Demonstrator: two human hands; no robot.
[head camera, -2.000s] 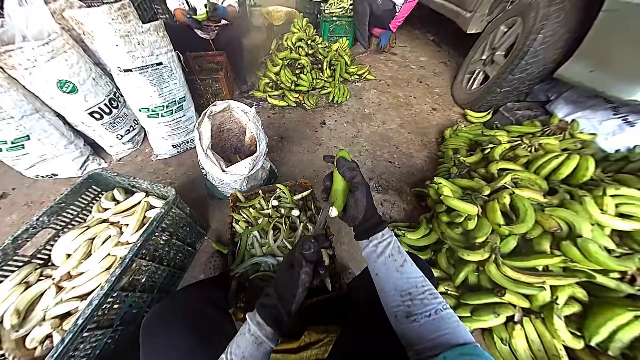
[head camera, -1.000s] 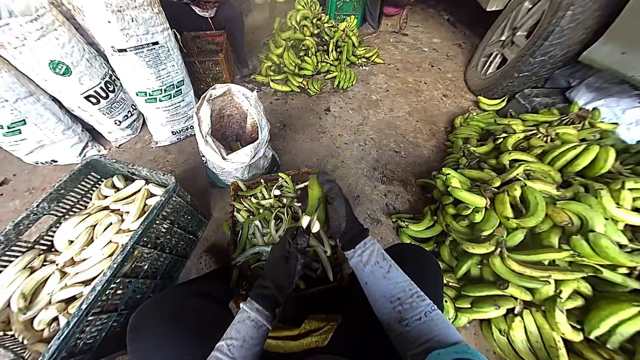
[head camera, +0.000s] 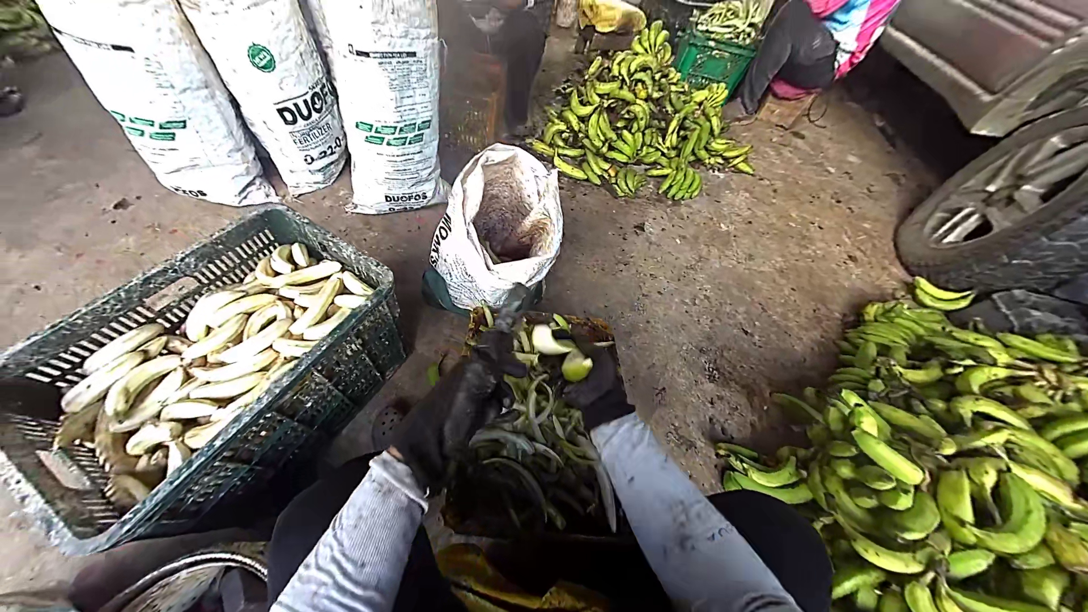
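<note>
Dark gloves cover both hands. My right hand grips a partly peeled green plantain, whose pale flesh shows, over a crate of green peels. My left hand is raised just left of the plantain with its fingers bent; whether it holds a knife is too blurred to tell. Peeled plantains fill part of a dark green plastic crate at the left. A large heap of unpeeled green plantains lies at the right.
An open white woven sack stands just beyond the peel crate. Several full fertilizer sacks stand at the back left. A second plantain heap, a green crate and a seated person are at the back, a vehicle wheel at the right.
The plantain was mostly green and held upright two seconds ago; now pale flesh shows on it. My left hand has moved forward and up beside it. The view has shifted.
</note>
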